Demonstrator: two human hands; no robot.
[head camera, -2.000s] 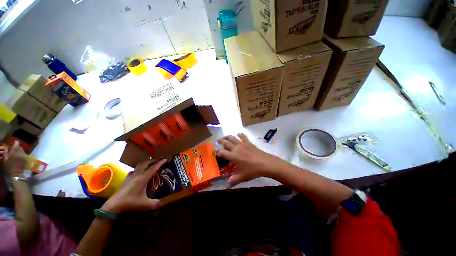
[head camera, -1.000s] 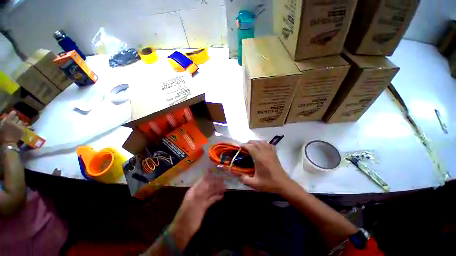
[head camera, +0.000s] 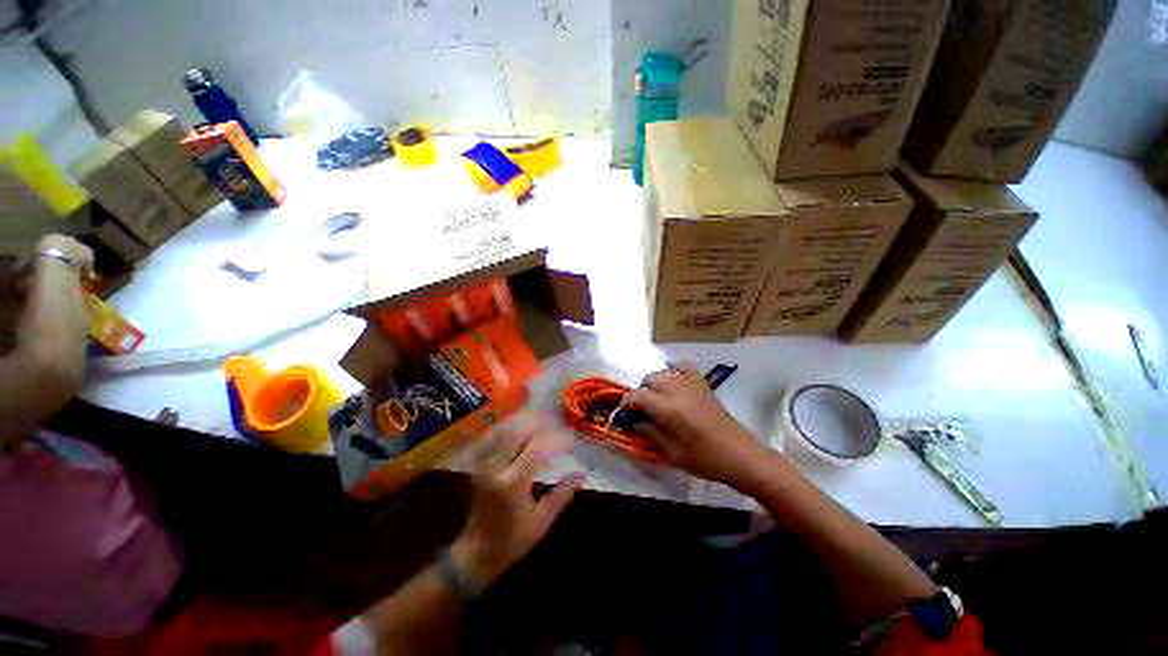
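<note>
The coiled orange cord (head camera: 600, 408) lies at the table's front edge with clear plastic bag (head camera: 544, 385) around or under it. My right hand (head camera: 685, 417) is on the coil's right side, fingers closed on it. My left hand (head camera: 506, 506) is left of the coil at the table edge, fingers bent over the plastic; whether it grips the plastic is unclear. The orange and black retail box (head camera: 416, 410) lies tilted against the open inner carton (head camera: 564, 288), which holds more orange boxes in a row.
Closed cartons (head camera: 698, 276) are stacked at centre-right. A whitish tape roll (head camera: 833, 423) and a utility knife (head camera: 950, 474) lie right. A yellow tape dispenser (head camera: 284, 404) stands left. A teal bottle (head camera: 657, 109) stands behind. Another person's arm (head camera: 51, 320) is at far left.
The cord came out of view-blocking hands and box onto the table front. The retail box was released against the carton. My left hand moved from the box to beside the cord.
</note>
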